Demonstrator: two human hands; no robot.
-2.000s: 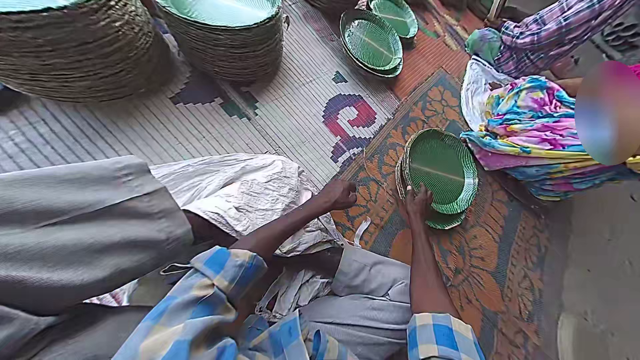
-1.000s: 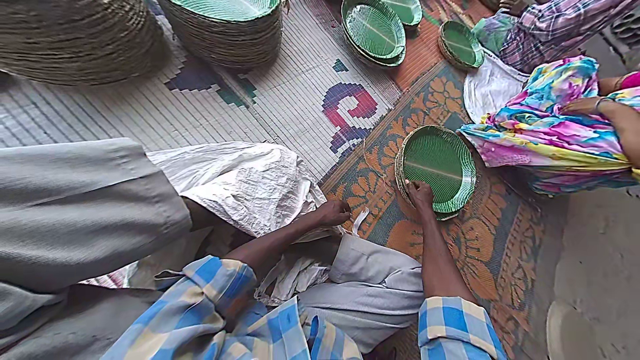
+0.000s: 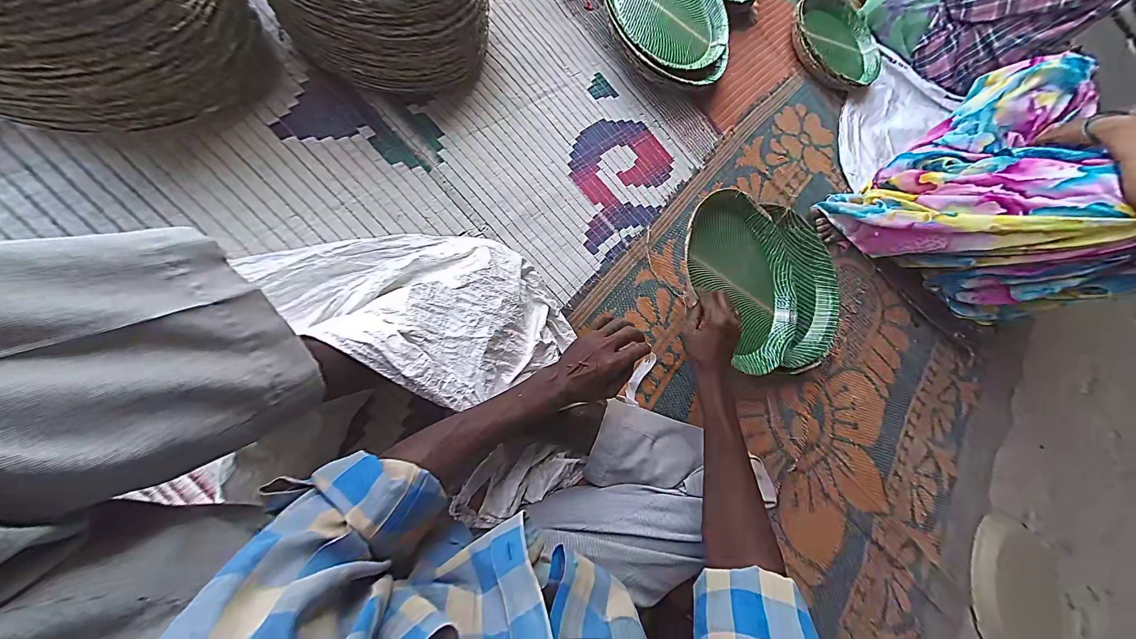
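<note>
My right hand (image 3: 712, 330) grips the near left rim of a green leaf-patterned plate (image 3: 741, 266), which is tilted up on its side. A second green plate (image 3: 818, 284) lies partly under it, to its right, on the orange and dark floor mat. A thin strand curves beside the tilted plate's left rim. My left hand (image 3: 605, 357) hovers left of the plates near my lap, its fingers curled; whether it holds the strand cannot be told. A narrow white strip (image 3: 637, 377) shows just beside it.
Tall stacks of plates (image 3: 382, 44) stand at the upper left on a white patterned mat (image 3: 497, 160). More green plates (image 3: 670, 35) and a small stack (image 3: 834, 44) lie at the top. A person in bright multicoloured cloth (image 3: 985, 213) sits at the right, and a plaid-clothed person is beyond.
The upper plate in my right hand has tilted up and shifted, showing more of the plate beneath. A small plate stack has come into view near the other people since the earliest frame.
</note>
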